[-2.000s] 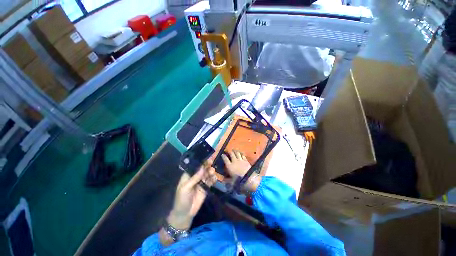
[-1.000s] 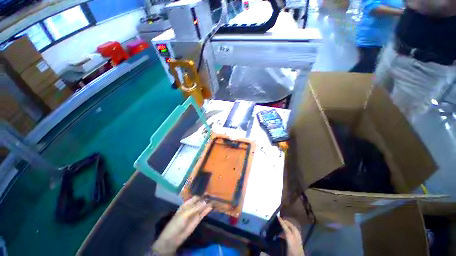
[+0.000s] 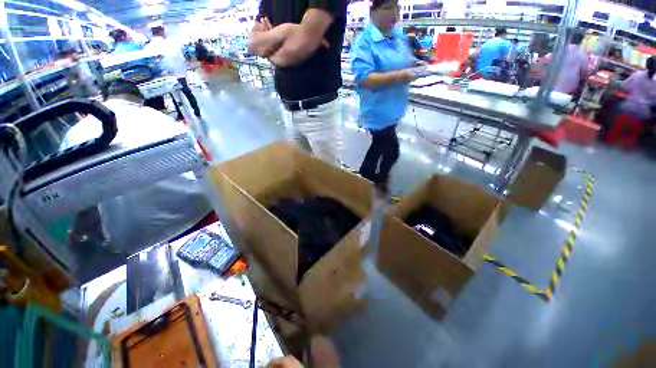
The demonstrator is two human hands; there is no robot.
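A hand that looks like my right hand (image 3: 321, 353) is cut off by the bottom edge and blurred. It holds a thin black frame (image 3: 254, 332), upright beside the right edge of the white base. My left hand is not in view. The orange fixture plate (image 3: 164, 348) is at the lower left, cut off by the bottom edge, with another black frame (image 3: 191, 325) lying in it. The teal cover (image 3: 30, 338) stands raised at its left, partly cut off.
An open carton (image 3: 334, 287) with black frames stands right of the base, a second carton (image 3: 424, 277) beyond it. A meter (image 3: 208, 251), a dark plate (image 3: 153, 279) and a wrench (image 3: 230, 300) lie on the base. Two people stand behind the cartons. The gantry (image 3: 108, 169) is at left.
The view has swung right towards the cartons. My left hand has left the fixture and the picture. The black frame that was above the plate is now beside the base's right edge.
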